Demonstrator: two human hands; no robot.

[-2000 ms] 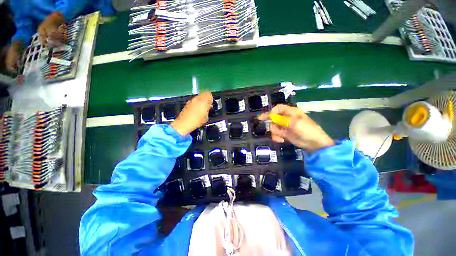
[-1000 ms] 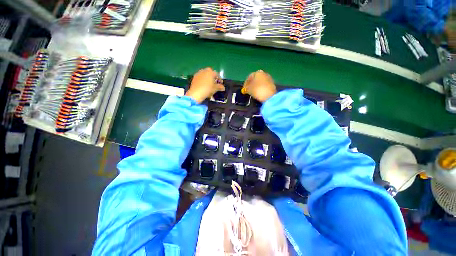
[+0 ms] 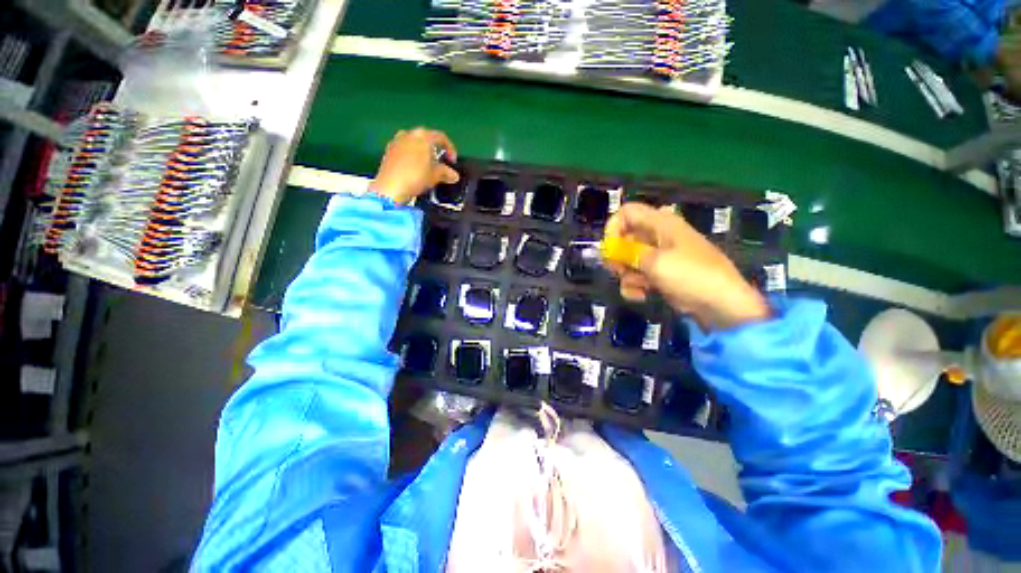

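Note:
A black foam tray (image 3: 500, 391) lies on the green bench in front of me, with rows of pockets. Glossy black square modules (image 3: 533, 254) sit in the pockets, many with small white printed tabs beside them. My left hand (image 3: 417, 166) is at the tray's far left corner, fingers bent over the corner module; whether it grips it is unclear. My right hand (image 3: 675, 262) is over the tray right of the middle. A yellow thing (image 3: 625, 251) shows at its thumb and fingertips; its full shape is hidden.
Trays of cable assemblies with orange-red bands stand at the left (image 3: 168, 213) and far side (image 3: 582, 78). White strips (image 3: 860, 81) lie far right. A fan (image 3: 1000, 375) and white disc (image 3: 901, 356) are at the right. Another person's blue sleeve (image 3: 918, 25) shows far right.
The view has swung left since the first frame. Since one second ago, my left hand has moved left to the tray corner, and my right hand has moved right and nearer to me.

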